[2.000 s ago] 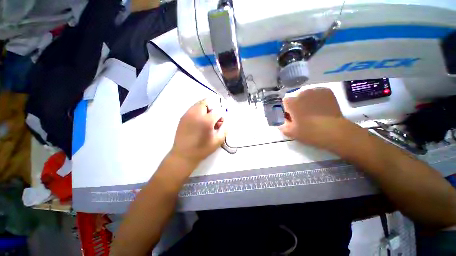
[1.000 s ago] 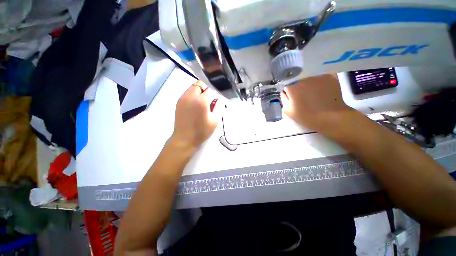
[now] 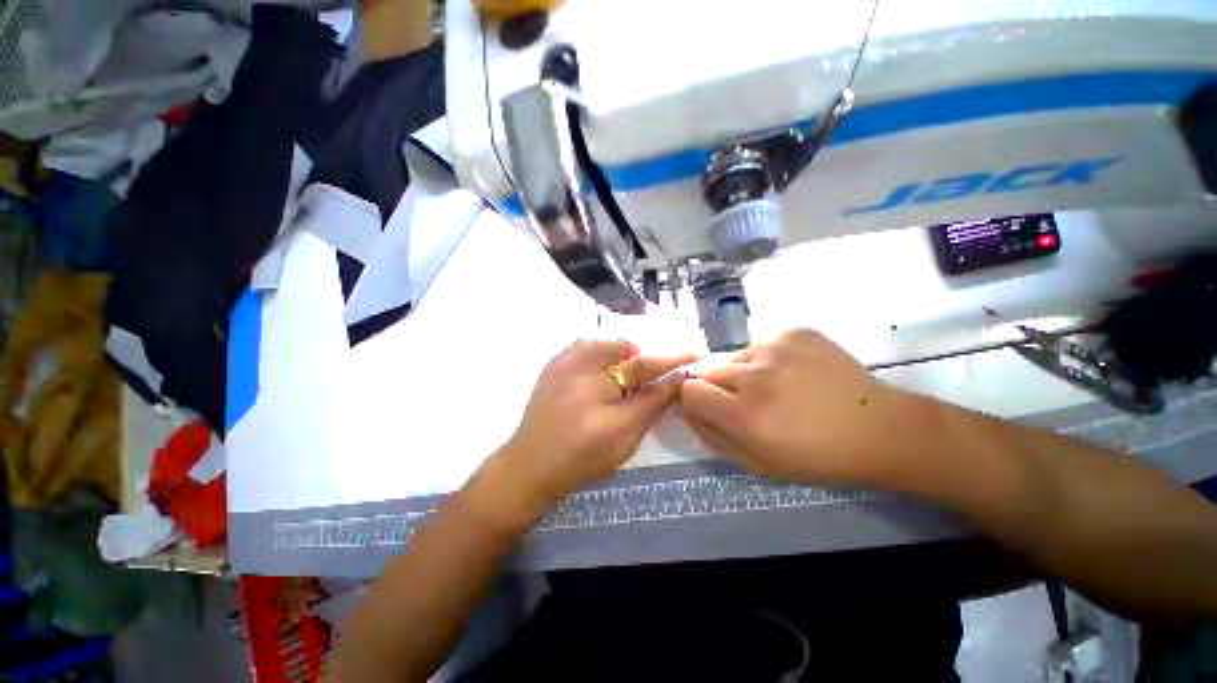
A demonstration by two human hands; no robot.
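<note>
My left hand and my right hand meet at the fingertips just in front of the needle area of the white lockstitch machine. The fingers are pinched together. Glare and the fingers hide whether anything is between them. The grey-blue attachment stands beside the presser foot, just behind my fingertips. Black and white garment panels lie on the table left of the machine head, away from both hands.
A lit phone lies behind thread snips on the right, near a black bundle. The grey measuring scale runs along the front edge. Cloth heaps and a red basket are at left.
Both hands have moved from either side of the needle area toward the front edge and come together at the fingertips. The panels at left lie as before.
</note>
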